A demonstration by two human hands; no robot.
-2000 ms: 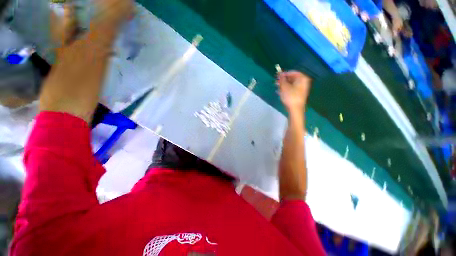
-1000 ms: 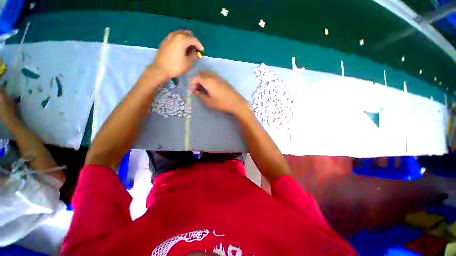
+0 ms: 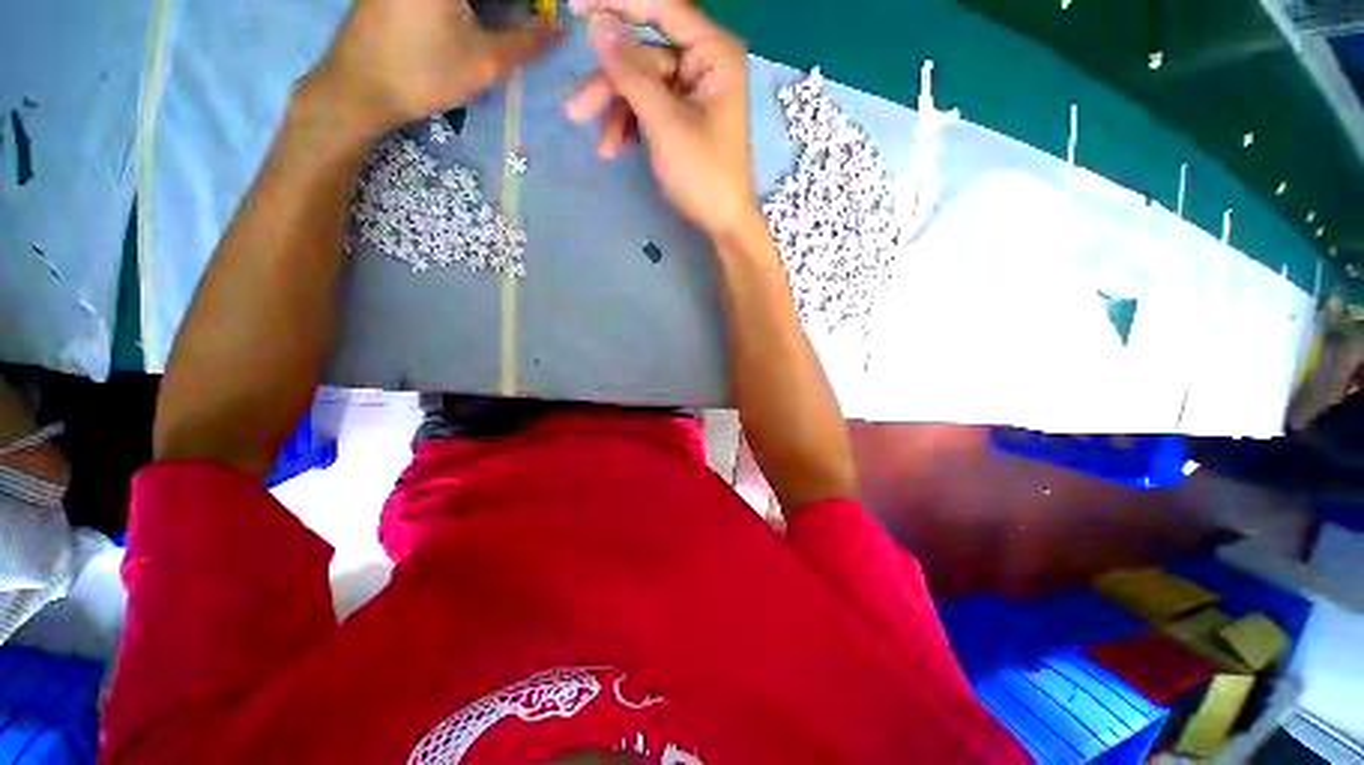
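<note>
My left hand (image 3: 412, 57) is at the top edge of the picture, partly cut off, with a small yellow part (image 3: 548, 11) at its fingertips. My right hand (image 3: 673, 112) is just right of it, fingers bent, its thumb and index tips close to the yellow part. A whitish spot shows at those tips; whether it is a held part is unclear. A loose pile of small white parts (image 3: 434, 209) lies on the grey bench covering (image 3: 613, 329) below my left hand, reaching a narrow tan strip (image 3: 510, 299).
A larger pile of small white parts (image 3: 830, 209) lies right of my right forearm. The green conveyor belt (image 3: 987, 60) runs beyond the bench with pale parts spaced along it. Dark green scraps lie on the covering. Blue crates (image 3: 1070, 710) stand at lower right. Another person's sleeve shows at left.
The view has shifted, so bench and piles sit higher and further left. My hands are now close together at the yellow part; a second ago they were further apart.
</note>
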